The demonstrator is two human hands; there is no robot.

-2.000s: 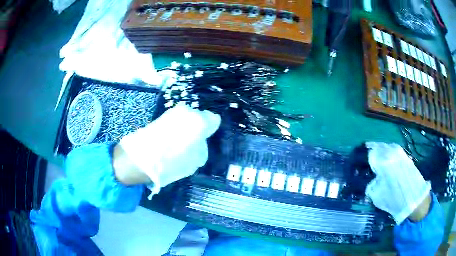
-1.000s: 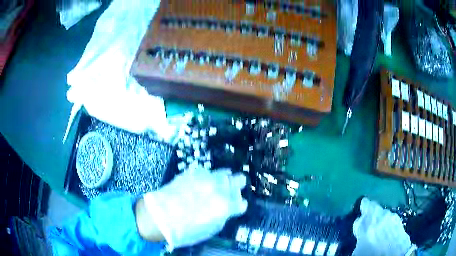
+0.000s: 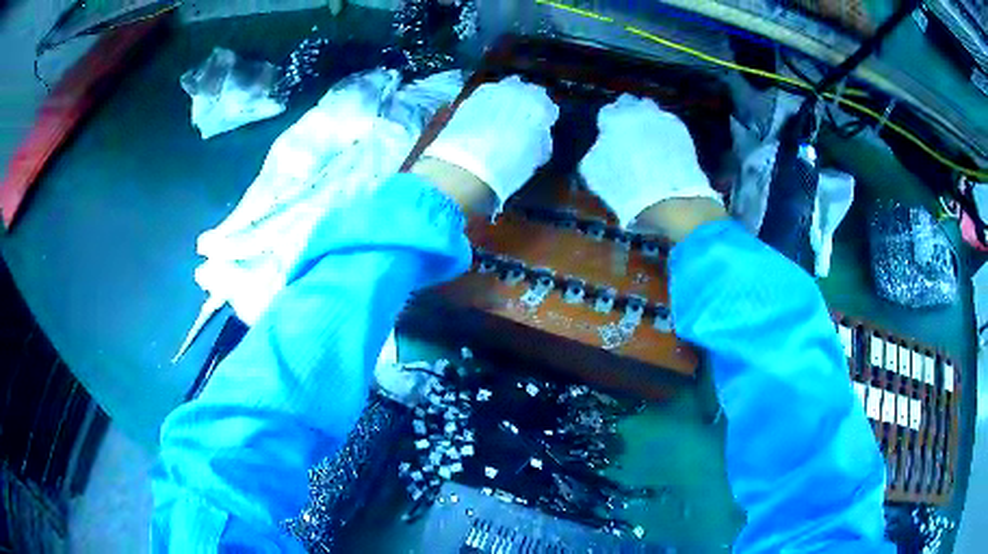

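Observation:
My left hand and my right hand, both in white gloves, are over the back part of the stacked bakelite trays. Rows of small black and metal parts show on the top tray. My fingertips are blurred against something dark between and behind the hands, so I cannot tell whether they grip anything. The comb-like plate of the jig is at the bottom edge, mostly cut off. Black wire leads with small white ends lie between the plate and the stack.
A white plastic sheet lies left of the stack. A parts tray with silver bits is partly hidden by my left sleeve. A single bakelite tray and a clear bag of small parts are at right. Cables cross the back.
Both hands have left the jig and moved forward to the back of the bakelite stack. The view has tilted up, so the jig has dropped almost out of the picture.

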